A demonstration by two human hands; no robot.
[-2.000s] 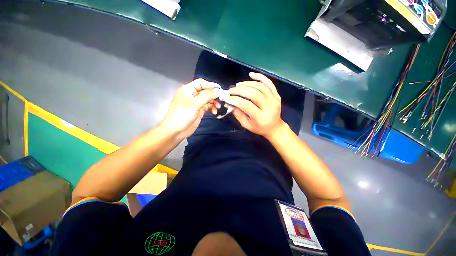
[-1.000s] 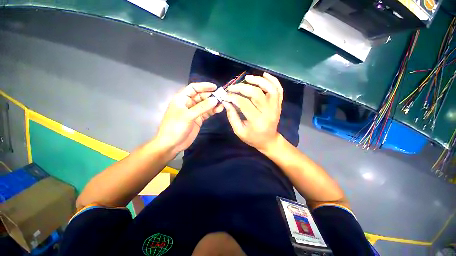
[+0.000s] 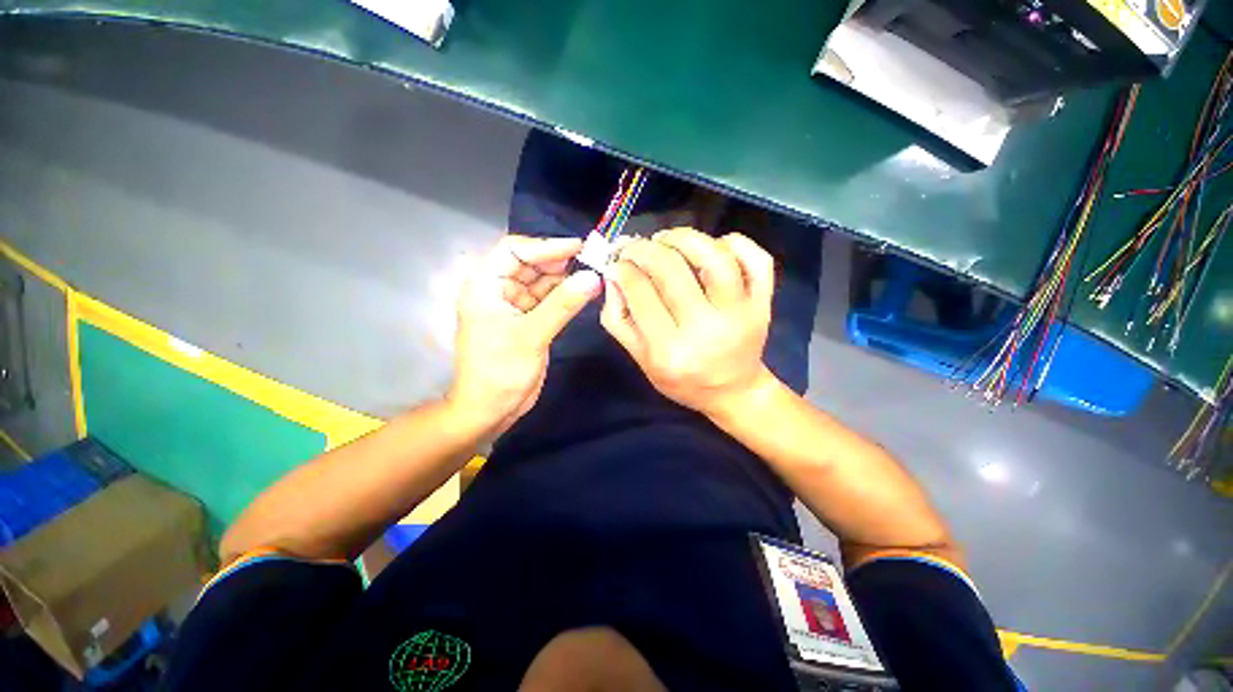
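Note:
A small white connector housing (image 3: 596, 250) is pinched between the fingertips of both hands, above the dark-clothed lap. Harness wires (image 3: 623, 203) in red, yellow, blue and other colours run from it up toward the bench edge. My left hand (image 3: 521, 318) holds the housing's left side between thumb and index finger. My right hand (image 3: 692, 311) holds its right side, with the fingers curled and partly covering it. Finer detail of the housing is too small to tell.
The green bench (image 3: 649, 95) edge runs just beyond the hands. A dark machine (image 3: 1001, 61) with a pale plate stands on it at upper right. Loose wire bundles (image 3: 1068, 257) hang over the edge at right, above a blue bin (image 3: 1095, 372). A cardboard box (image 3: 115, 548) is at lower left.
The white piece has turned in the fingers and the coloured wires now show, fanning upward toward the bench. The right fingers have curled in closer. Both hands stay in about the same place.

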